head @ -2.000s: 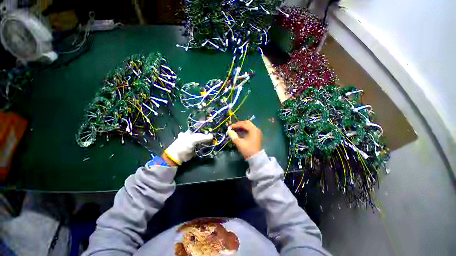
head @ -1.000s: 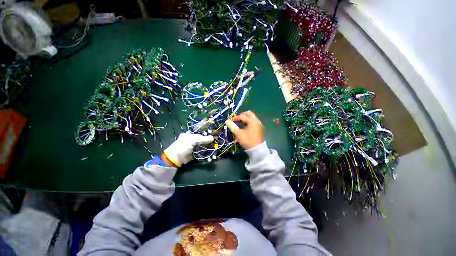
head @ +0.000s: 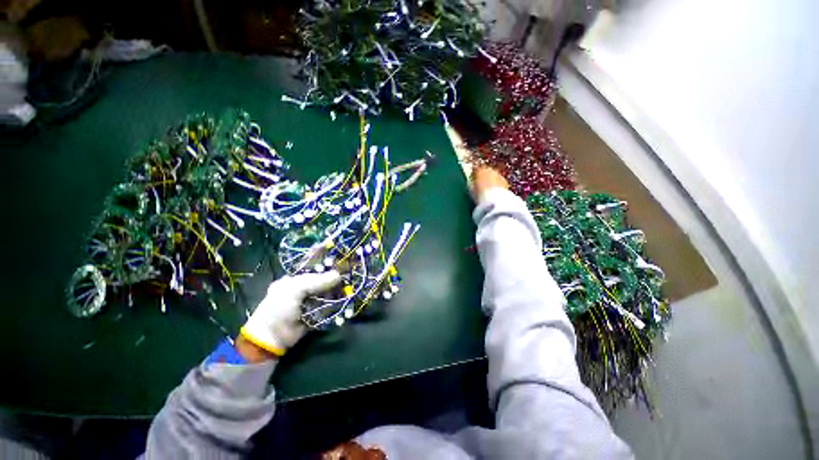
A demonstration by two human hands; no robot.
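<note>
A group of ring circuit boards (head: 296,244) with white and yellow lead wires lies in front of me, small yellow components on it. My left hand (head: 289,310), in a white knit glove with a yellow cuff edge, holds the near board at its left side. My bare right hand (head: 488,182) is at the near edge of the heap of red components (head: 530,154). Its fingertips are small and hard to make out against the heap, so I cannot tell if it grips anything.
Piles of wired green boards lie at left (head: 171,202), at the rear (head: 386,54) and at right (head: 584,260). A brown board (head: 669,243) lies at the right edge beside a white wall. Part of a white fan (head: 13,81) shows at left rear.
My right hand has left the boards and reached forward and right to the red heap. My left hand stays on the boards. The camera view has shifted.
</note>
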